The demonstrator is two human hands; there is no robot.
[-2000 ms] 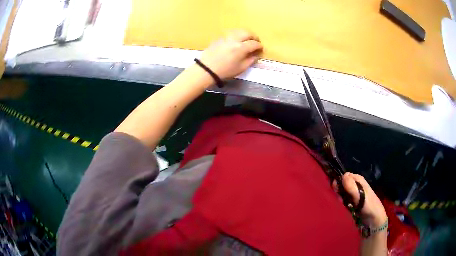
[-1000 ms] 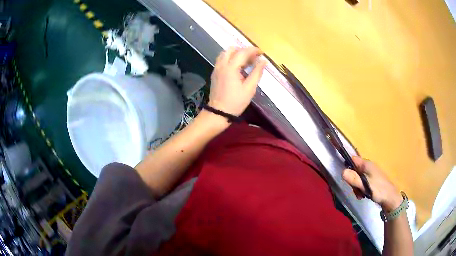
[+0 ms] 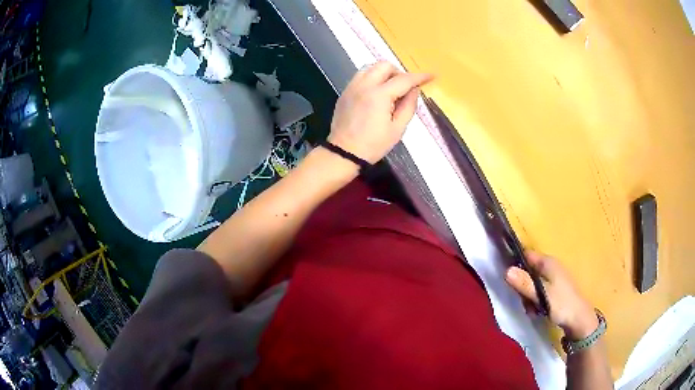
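Observation:
The orange-tan paper pattern lies on the table, with pink-lined fabric showing along its near edge. My right hand grips the long black shears, whose blades lie along the pattern edge and point towards my left hand. Whether the blades are parted is hard to tell. My left hand is at the edge just beyond the blade tips, forefinger out over the pattern and thumb near the fabric. Whether it pinches the fabric is hidden.
Two dark bar weights lie on the pattern, one at the right and one at the top. White underlay paper runs along the metal table edge. A white bucket and white scraps are on the green floor at left.
Since two seconds ago, the view has turned and the shears have come from beside the table onto the pattern edge. In the last second, my left forefinger has stretched out over the pattern.

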